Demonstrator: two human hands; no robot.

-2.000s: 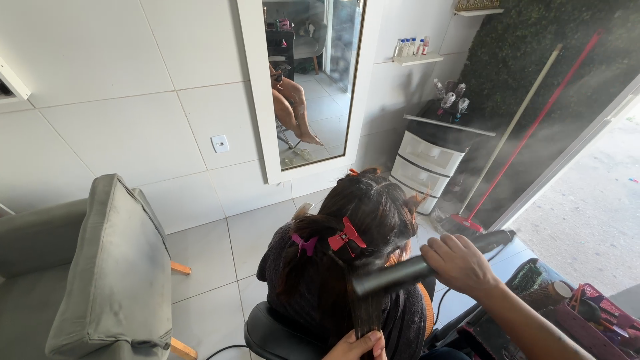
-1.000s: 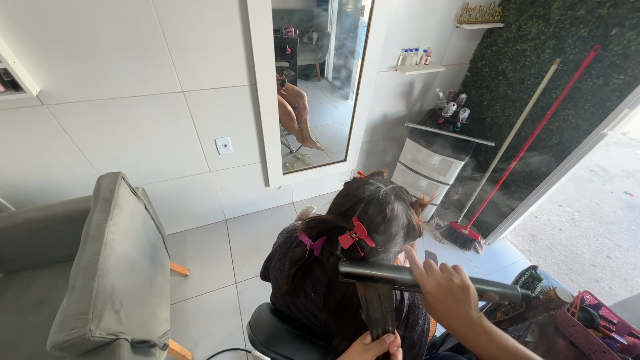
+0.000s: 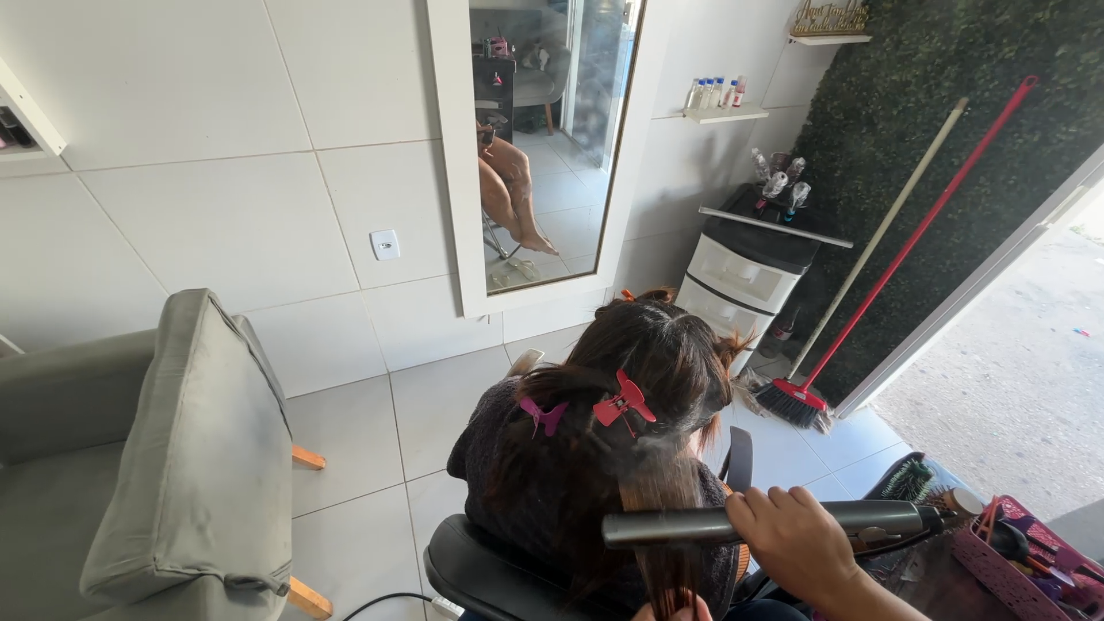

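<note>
My right hand (image 3: pixel 795 542) grips a dark hair straightener (image 3: pixel 690 524), whose plates lie across a flat lock of hair (image 3: pixel 660 487) behind the seated person's head. Just below it, at the bottom edge, the fingers of my left hand (image 3: pixel 677 611) hold the end of that lock. A red hair clip (image 3: pixel 625 402) and a purple hair clip (image 3: pixel 543 416) pin up dark hair (image 3: pixel 660 345). Smoke or steam drifts near the lock. The person wears a dark cape or towel (image 3: pixel 517 483) and sits in a black chair (image 3: pixel 483 569).
At lower right stand a pink basket (image 3: pixel 992 561) of tools and a round brush (image 3: pixel 910 479). A grey armchair (image 3: pixel 198 431) is on the left. Ahead are a framed mirror (image 3: pixel 457 172), a drawer unit (image 3: pixel 742 276) and a red broom (image 3: pixel 798 395). A cord (image 3: pixel 388 597) crosses the floor.
The straightener has slid down the lock from near the head toward my left hand. Two seconds ago it was tilted; now it lies nearly level.
</note>
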